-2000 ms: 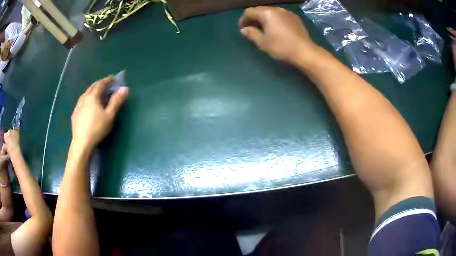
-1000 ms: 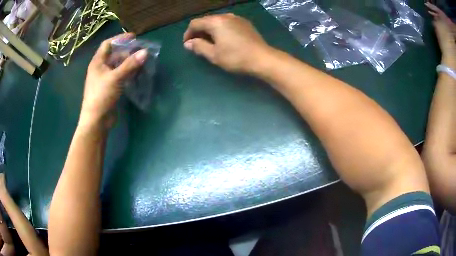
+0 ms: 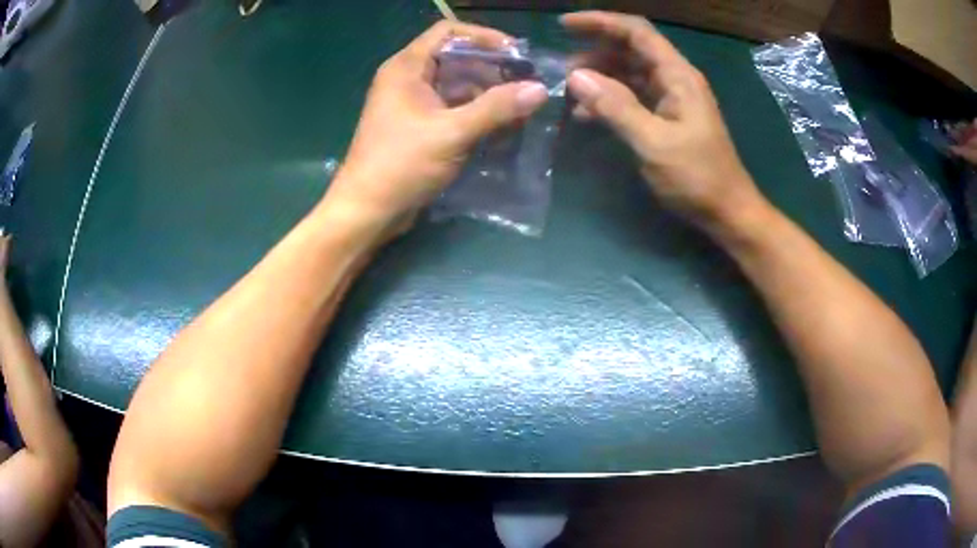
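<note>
A clear zip-lock bag (image 3: 498,177) hangs from my left hand (image 3: 429,128) above the table, its seal edge at the top. My left thumb and fingers pinch it near the top. A small black part (image 3: 516,69) shows at the bag's mouth, beside my left thumb tip; whether it is inside the bag is not clear. My right hand (image 3: 670,118) is at the bag's upper right corner, thumb near the film and fingers raised and apart. The right fingertips are blurred, and I cannot tell whether they grip anything.
Shiny clear bags (image 3: 884,187) lie on the dark green table (image 3: 246,193) at right. A brown carton (image 3: 771,19) stands at the far edge. Other people's arms show at left (image 3: 32,407) and right. A pale seam (image 3: 96,193) crosses the table at left.
My left hand has moved right with the bag, and my right hand has moved right to meet it at the bag's mouth. The view has shifted, and fewer bags show at right.
</note>
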